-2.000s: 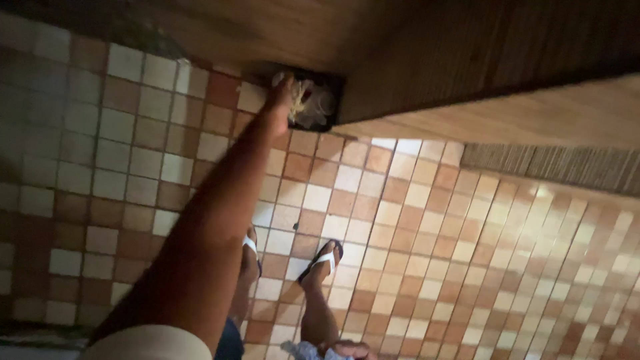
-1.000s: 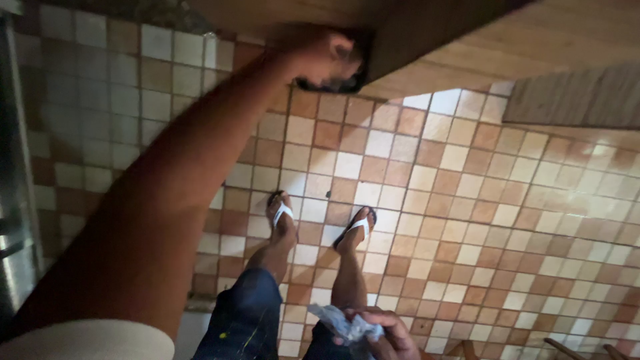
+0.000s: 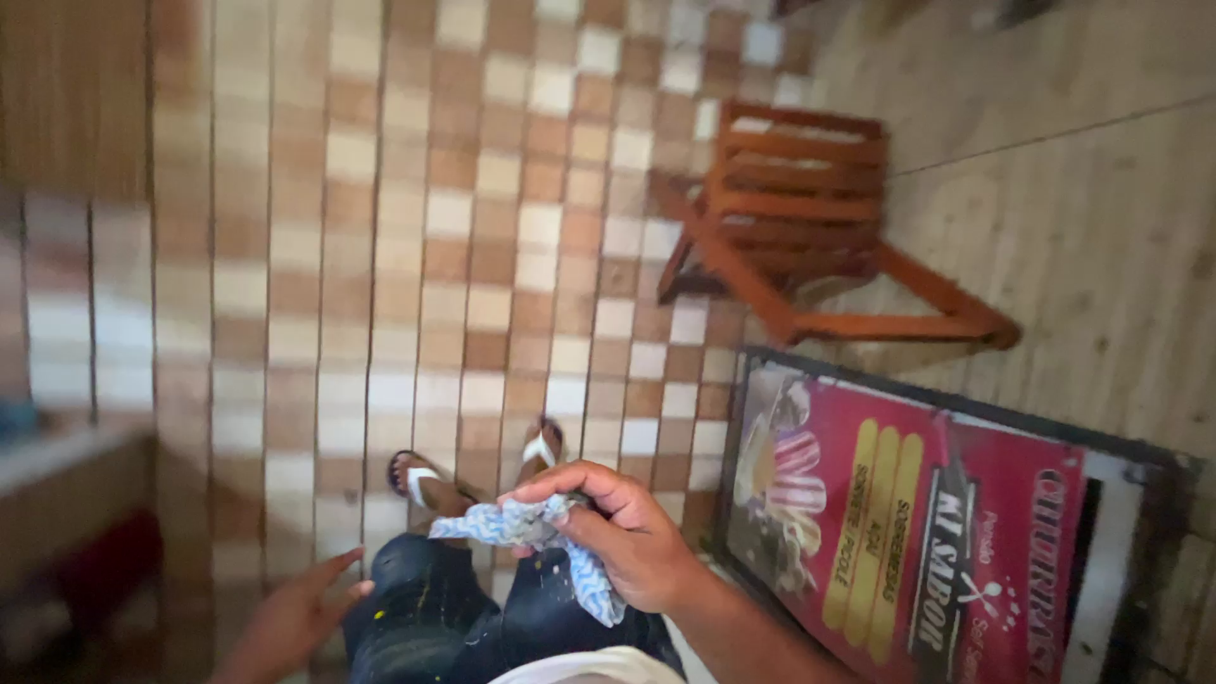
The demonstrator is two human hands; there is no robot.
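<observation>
My right hand grips a crumpled blue-and-white patterned cloth above my thighs, with folds hanging out on both sides of the fingers. My left hand is at the lower left, blurred, its fingers apart and nothing seen in them. It is beside my dark trousers and does not touch the cloth. Below the hands, my feet in sandals with white straps stand on the tiled floor.
A folding slatted wooden chair stands at the upper right. Below it, a framed sign with pictures and writing is close to my right arm. Wooden panelling and a blurred ledge are at the left.
My left hand has come away from the dark box beside the wooden furniture and is now low at the left. The cloth remains in my right hand. The view has swung strongly to the right.
</observation>
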